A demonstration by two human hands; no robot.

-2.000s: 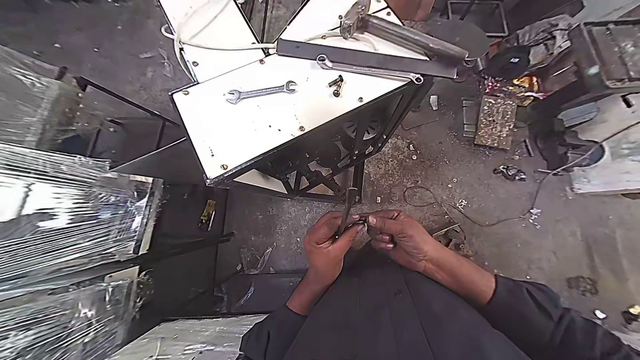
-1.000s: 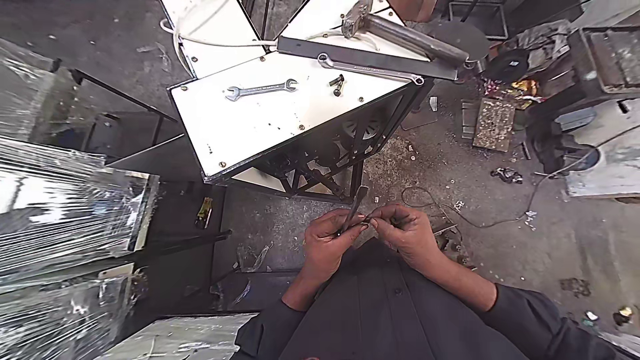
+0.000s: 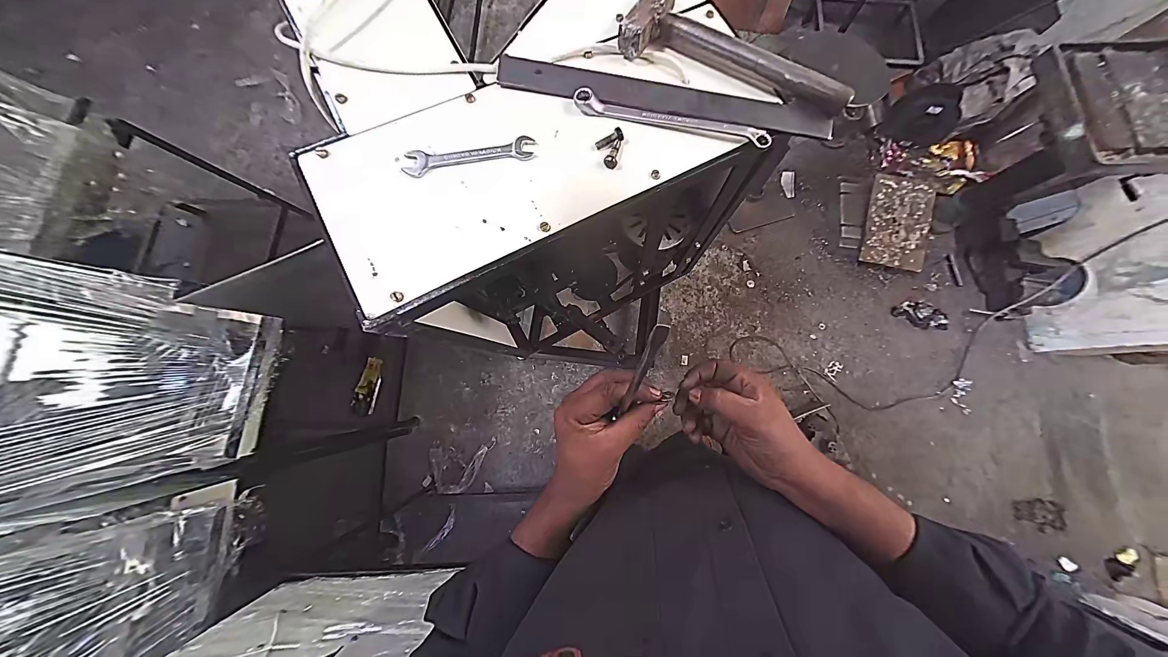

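Note:
My left hand (image 3: 598, 429) is closed around a dark metal hand tool (image 3: 646, 365), whose flattened end points up; its kind I cannot tell. A tiny dark piece (image 3: 664, 398) shows at my left fingertips. Close to its right, my right hand (image 3: 735, 415) has its fingertips bent together; whether something small is between them is unclear. Beyond both hands, an open-ended wrench (image 3: 470, 157) lies on the white panel top (image 3: 438, 237) of a black metal frame. Bolts (image 3: 610, 148) lie beside it, and a ring spanner (image 3: 671, 119) rests along a dark steel bar (image 3: 639, 89).
A hammer with a metal pipe handle (image 3: 753, 59) lies across the steel bar. Plastic-wrapped items (image 3: 119, 365) stand at the left, near a yellow-and-black tool (image 3: 367, 386). A cable (image 3: 876, 401) crosses the floor at the right, with a speckled board (image 3: 899, 222) and scraps beyond it.
My right hand has drawn slightly away from my left, leaving a small gap between the fingertips. The dark tool stays in my left hand. The wrenches and bolts have not moved.

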